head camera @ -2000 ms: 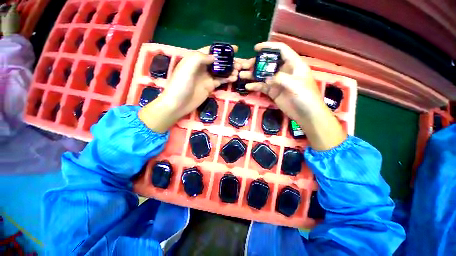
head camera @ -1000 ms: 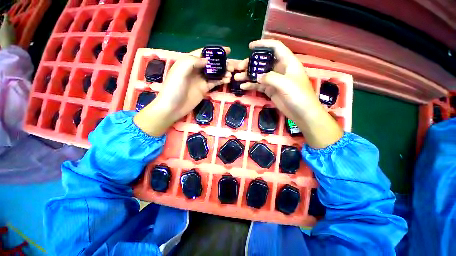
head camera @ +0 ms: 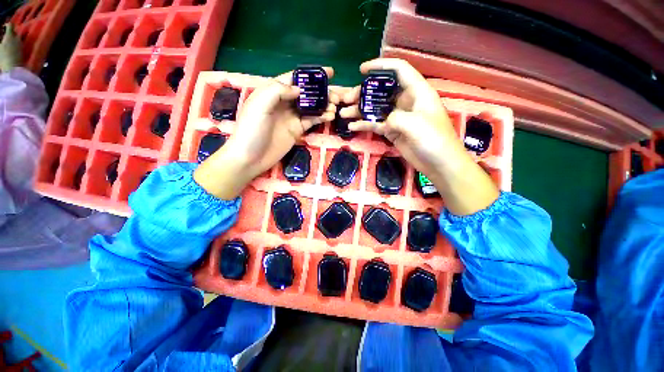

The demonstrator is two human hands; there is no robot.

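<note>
My left hand holds a black smartwatch body upright, its lit screen showing a text list. My right hand holds a second smartwatch body, also showing a text list; its thumb is near the lower edge of the screen. Both watches are side by side above the back of the pink-red foam tray. Black watches lie in many tray pockets. One watch beside my right forearm shows green on its screen. My hands and forearms hide some back and middle pockets.
A neighbouring foam tray, with dark pieces in its pockets, overlaps the left side. Stacked foam trays with a black layer stand at the back right. The bench top is green. Co-workers' sleeves show at left and right.
The right watch's screen has changed from a bright picture to a menu with icons, then to a text list. Both hands have shifted slightly left with the view, still holding the watches.
</note>
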